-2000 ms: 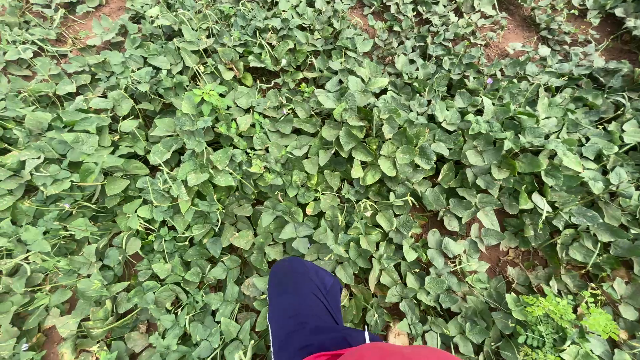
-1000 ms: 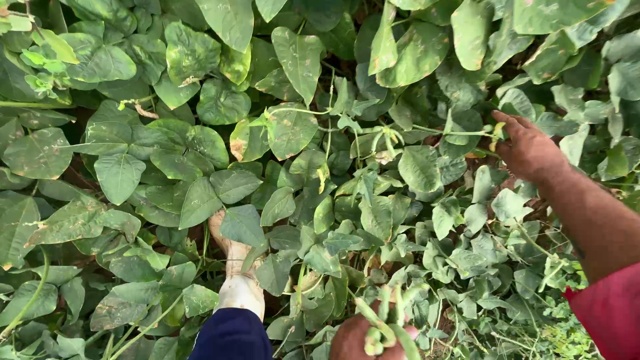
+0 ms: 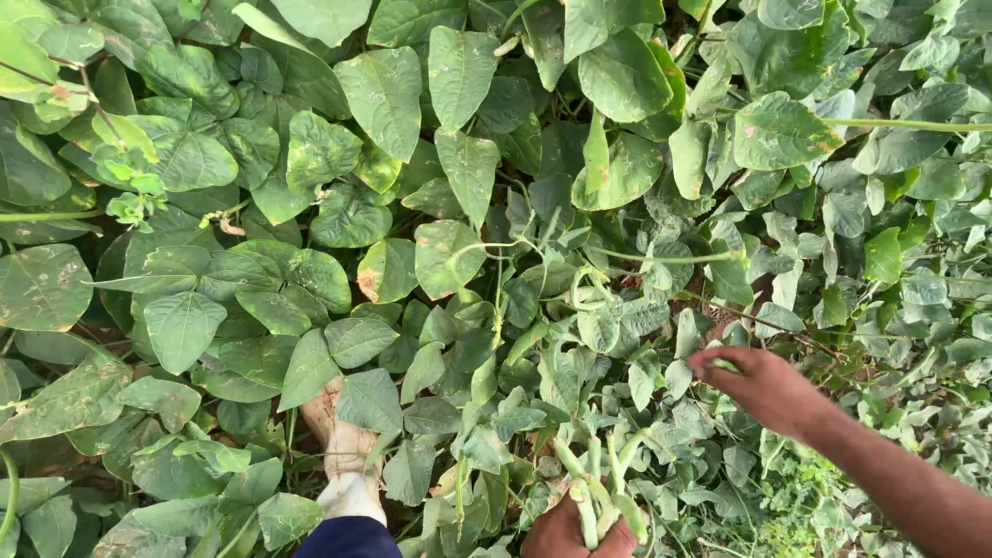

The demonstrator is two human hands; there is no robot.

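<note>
A bunch of several pale green bean pods (image 3: 595, 496) is gripped in my left hand (image 3: 570, 533) at the bottom edge, the pods pointing up and away from me. My right hand (image 3: 756, 387) reaches in from the right, low over the bean plants, its fingers closed around a small green piece (image 3: 725, 364), probably a pod, mostly hidden by the fingers. Leaves touch the fingertips. Between the hands and beyond them lie the broad green leaves (image 3: 457, 256) and thin stems of the bean plants.
My bare, soil-marked foot (image 3: 345, 434) stands among the leaves at lower left, below a dark blue trouser leg (image 3: 349, 539). Dense foliage spreads all round. Reddish soil (image 3: 717, 322) shows through a gap near the right hand. A fine-leaved plant (image 3: 810, 496) grows at lower right.
My right hand has drawn back from the stems toward me and now holds a small green piece. The left hand's bunch shows more fully. Since the oldest frame the view has moved much closer.
</note>
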